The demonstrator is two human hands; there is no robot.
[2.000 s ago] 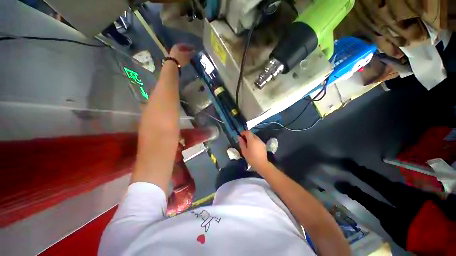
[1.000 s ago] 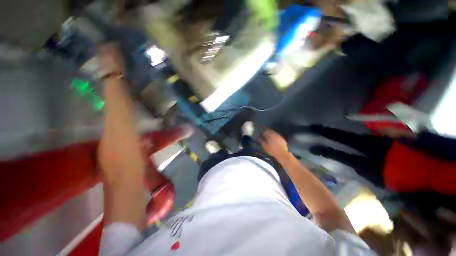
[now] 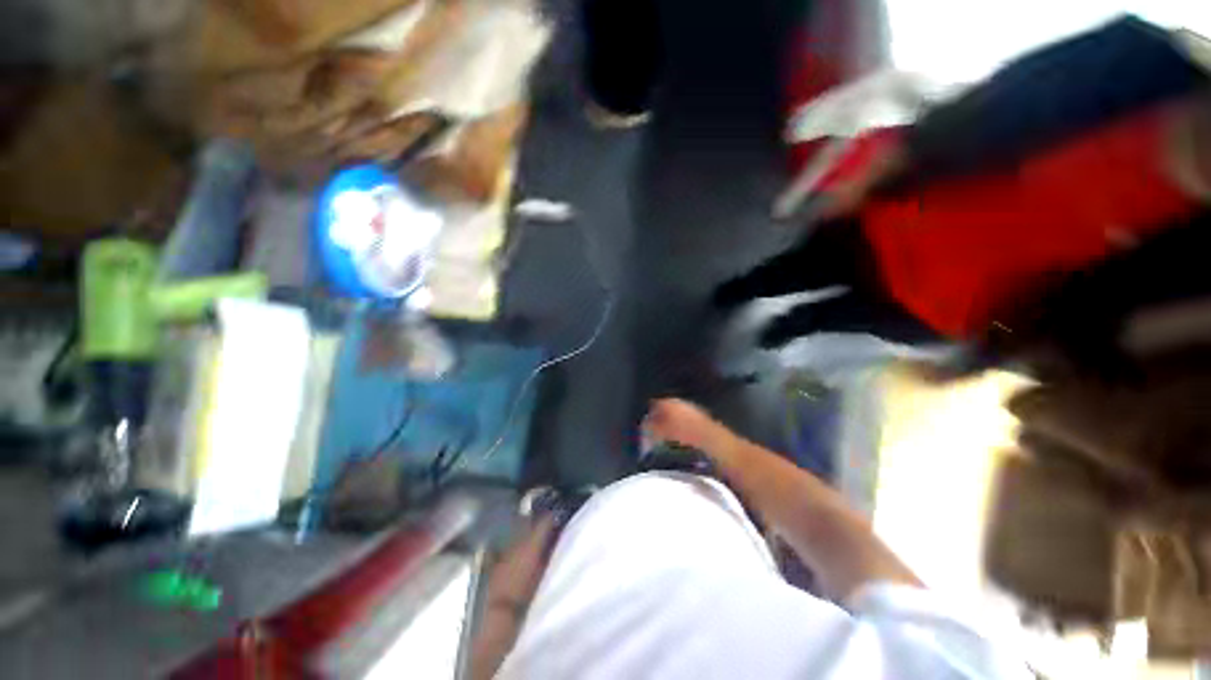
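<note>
The frame is strongly blurred. My right hand (image 3: 680,428) is low at the centre, in front of my waist, beside something dark; its fingers are not clear and I cannot tell if it holds anything. My left hand (image 3: 538,511) is small and blurred beside my shirt at the lower centre, its grip unreadable. The lime-green heat gun (image 3: 120,299) is at the far left, dark nozzle downward, apart from both hands. A rounded blue-and-white device (image 3: 372,237) is at the upper left.
A person in red and dark clothes (image 3: 1023,213) is at the right. Brown pieces (image 3: 319,93) lie at the upper left, more at the lower right. A thin white cord (image 3: 578,352) trails ahead. A red pipe (image 3: 345,598) is at the lower left.
The view has swung right; the bench, heat gun and blue device now appear further left. My left arm has come down from its outstretched position to beside my body. My right hand has left the bench edge.
</note>
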